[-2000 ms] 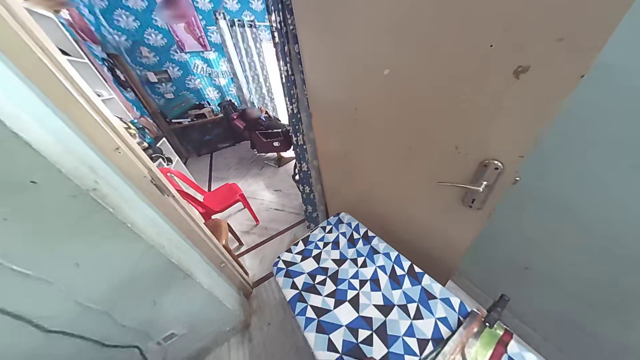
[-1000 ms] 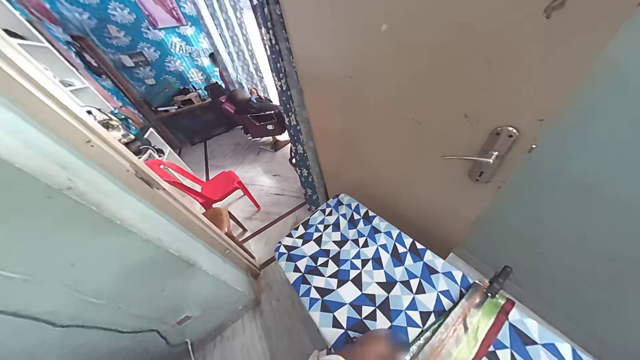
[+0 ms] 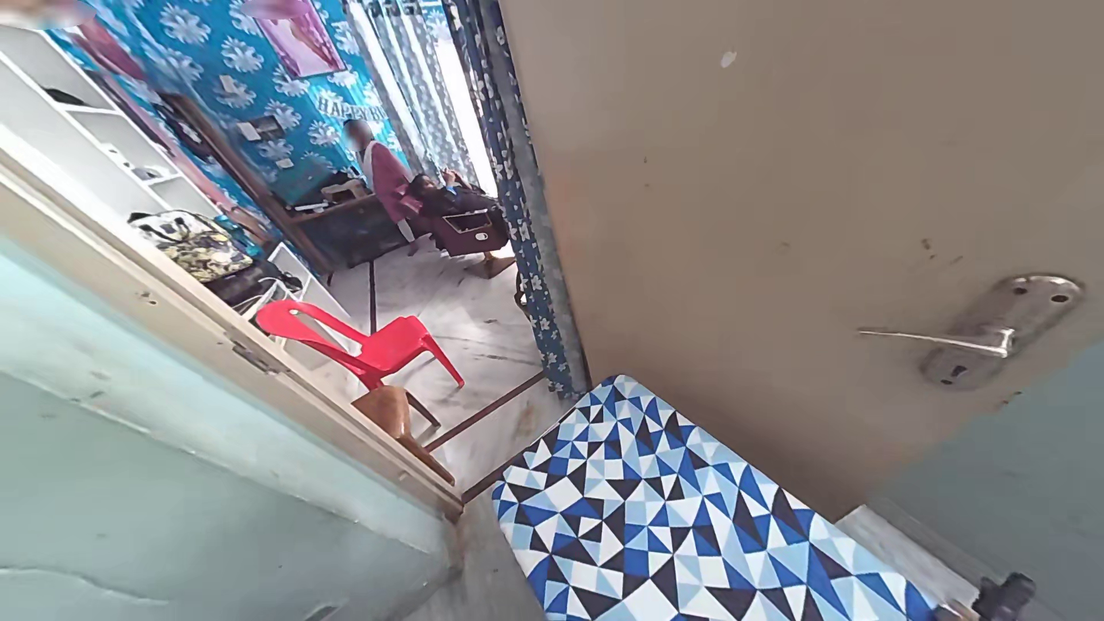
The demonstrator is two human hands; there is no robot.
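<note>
Neither my left hand nor my right hand shows in the head view. A table or board with a blue, white and black triangle-patterned cover point(image 3: 664, 509) lies below me, at the lower middle. Close behind it stands a brown door point(image 3: 776, 216) with a metal lever handle point(image 3: 975, 341). A dark object point(image 3: 1005, 595), too cut off to name, is at the cover's lower right corner.
Through the doorway stand a red plastic chair point(image 3: 379, 345), a brown wooden piece of furniture point(image 3: 388, 414) and white shelves point(image 3: 103, 129) with a patterned bag point(image 3: 194, 241). Farther back, a person point(image 3: 388, 177) stands beside another person reclining in a maroon chair point(image 3: 470, 233). A floral curtain point(image 3: 526, 216) hangs by the door.
A blurred skin-toned shape, perhaps a hand, at the bottom edge one second ago is out of view. The person standing beside the maroon chair now shows clearly.
</note>
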